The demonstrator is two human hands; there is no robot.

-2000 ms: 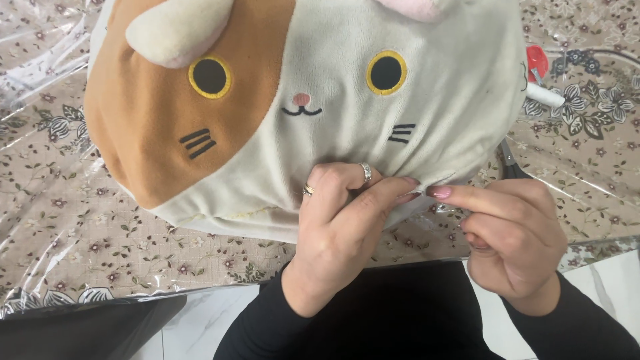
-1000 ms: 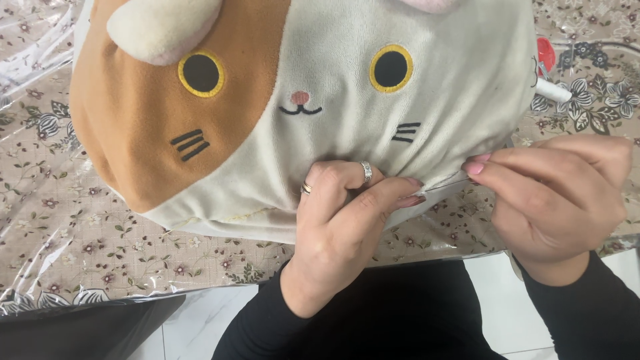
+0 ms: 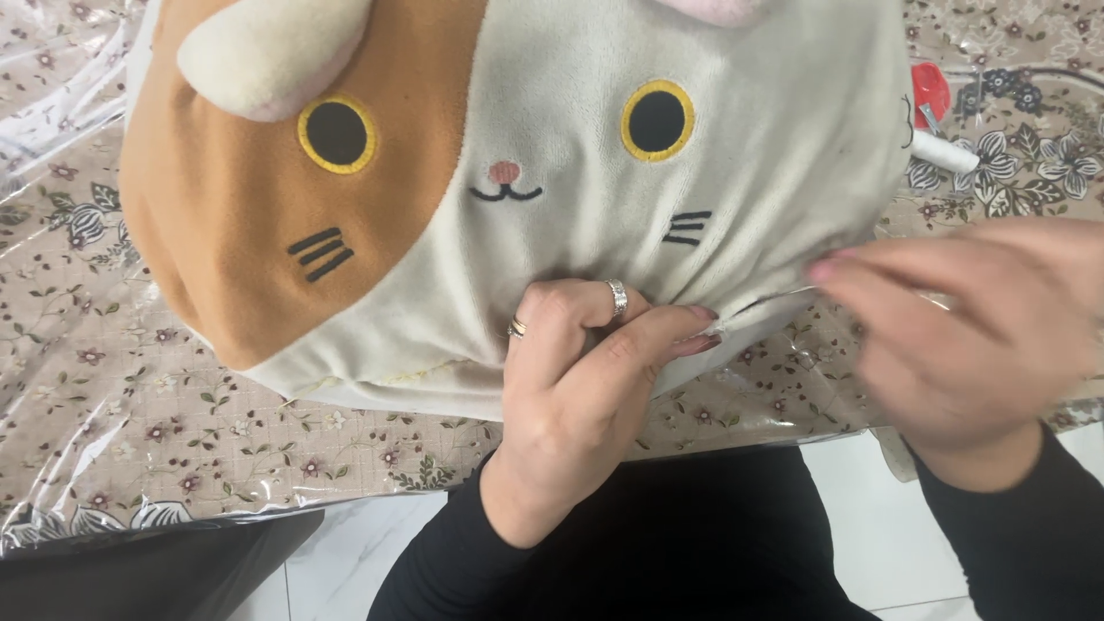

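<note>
A large plush cat cushion [image 3: 552,216], orange and off-white with embroidered eyes and whiskers, lies face up before me. My left hand [image 3: 586,362], wearing rings, pinches the cushion's fabric at its lower seam between thumb and fingertips. To the right, my right hand [image 3: 966,319] is raised over the cushion's lower right edge, slightly blurred, its thumb and forefinger closed on a thin strand of thread [image 3: 789,295] that runs back to the seam by my left fingertips. Whether a needle is in those fingers cannot be told. Yellowish stitching [image 3: 423,373] shows along the seam left of my left hand.
A white thread spool [image 3: 944,153] and a red object [image 3: 930,90] with a small metal part lie at the cushion's right side. Under them is a floral tablecloth [image 3: 216,448] covered in clear plastic. The table's front edge runs just below the cushion.
My right hand has moved right, away from the seam beside my left fingertips, drawing out the thread. Dark handles seen at the cushion's right two seconds ago are hidden now. My left hand keeps its pinch.
</note>
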